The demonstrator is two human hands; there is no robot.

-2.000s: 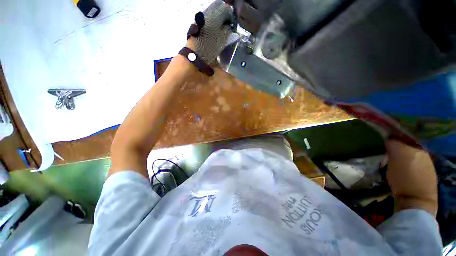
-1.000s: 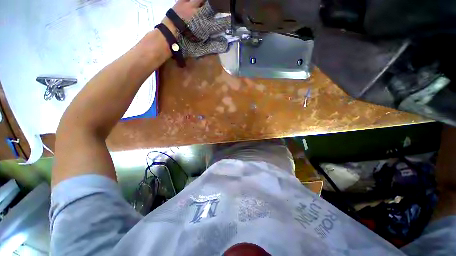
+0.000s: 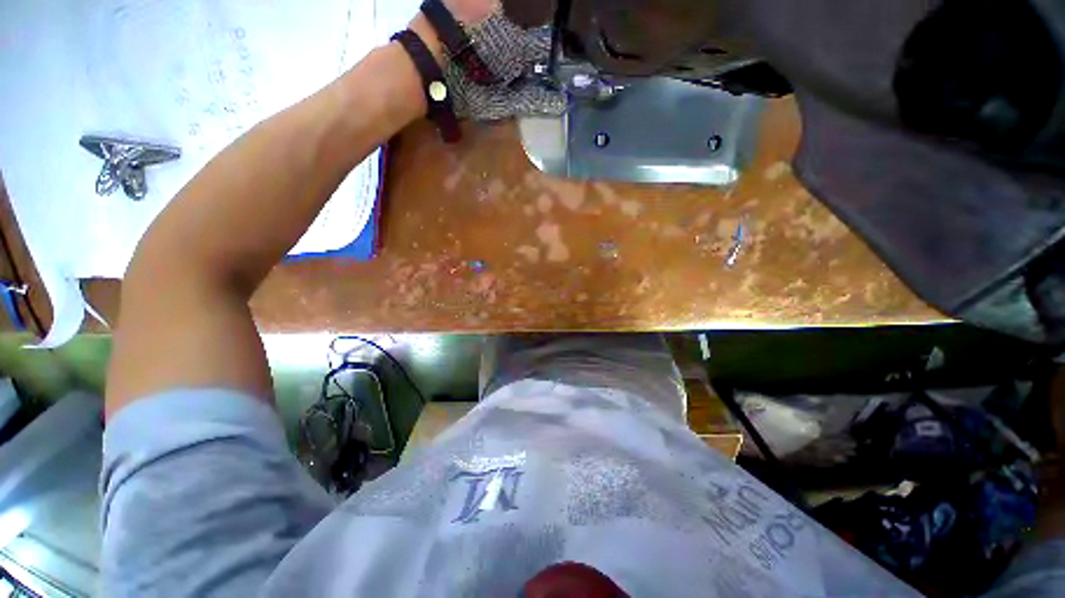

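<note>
The cutting machine's dark motor body (image 3: 864,117) fills the upper right. Its silver base plate (image 3: 660,134) lies flat on the brown table (image 3: 537,269). My left hand (image 3: 496,70), in a steel mesh glove with dark wrist straps, is at the blade side of the machine; its fingers are partly cut off and hidden, so its grip cannot be told. The white paper marker (image 3: 222,94) covers the lay, whose blue edge (image 3: 339,250) shows beside my forearm. My right hand is not in view; only part of the right arm shows at the right edge.
A silver spring clamp (image 3: 126,161) lies on the paper at left. A curled paper strip (image 3: 64,315) hangs at the table's left front corner. Small blue scraps lie on the wood. Black cables (image 3: 339,421) and dark bundled material (image 3: 934,467) are below the table edge.
The machine body and base plate first turned so the plate lies parallel to the table edge, then shifted slightly right in view. My left hand stays beside it. The yellow-handled tool has left the view.
</note>
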